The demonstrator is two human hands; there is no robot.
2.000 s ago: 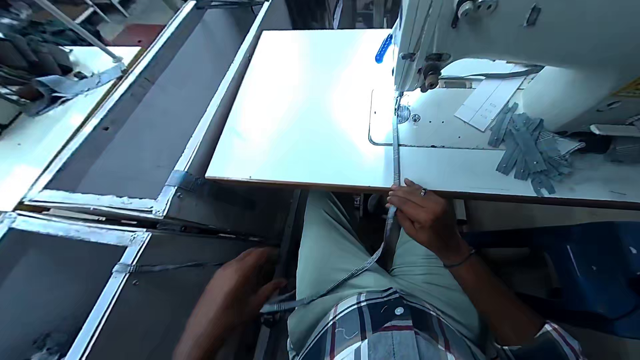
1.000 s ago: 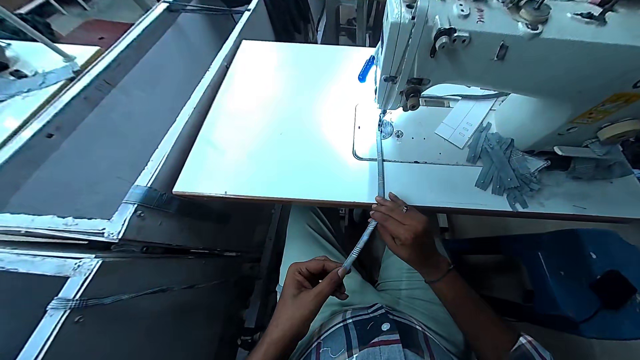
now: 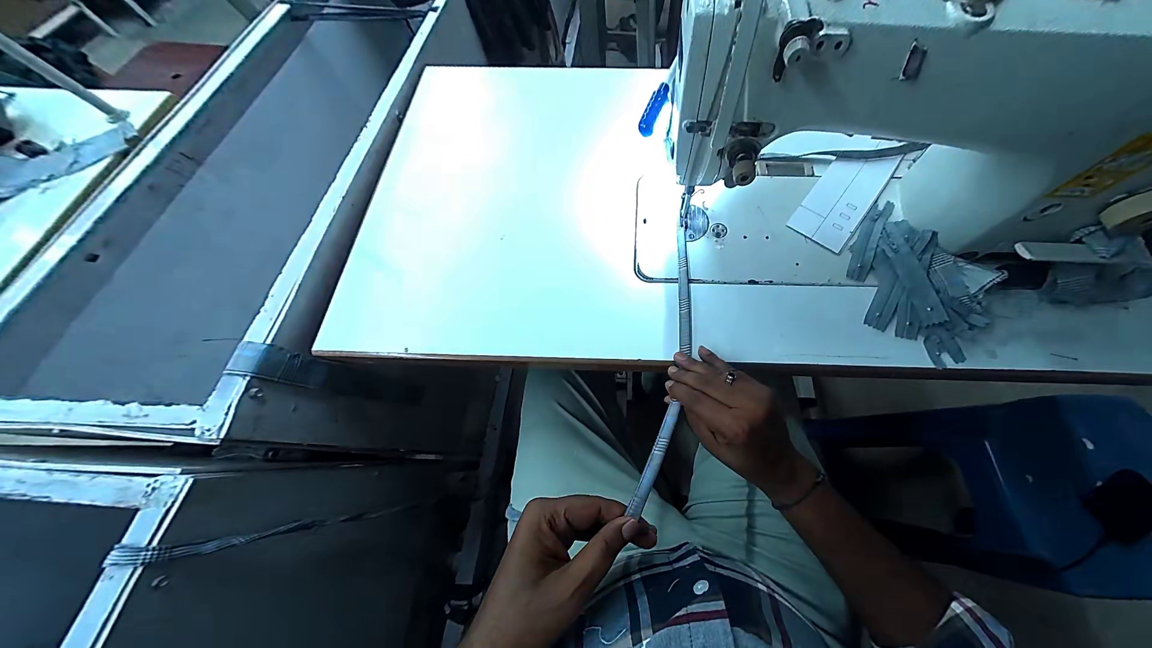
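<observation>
A narrow grey fabric strip [image 3: 685, 310] runs from under the presser foot of a white sewing machine [image 3: 864, 81], down over the table's front edge. My right hand [image 3: 733, 414], with a ring on one finger, holds the strip just below that edge. Nearer my body, my left hand [image 3: 580, 549] pinches the strip between thumb and forefinger, and the length between the two hands looks straight. A heap of short grey fabric pieces [image 3: 918, 279] lies on the table right of the needle plate [image 3: 747, 234], beside a white marked card [image 3: 844, 200].
The white tabletop [image 3: 486, 234] extends left of the machine, with a blue-handled tool [image 3: 654, 110] near the machine head. Metal-framed dark panels [image 3: 306, 243] stand at the left, with fabric strips tied round them. A blue plastic chair [image 3: 1008, 477] is at the lower right.
My left hand, lower left and apart from the right hand two seconds ago, has come over to my lap and taken hold of the strip. My right hand remains by the table's edge.
</observation>
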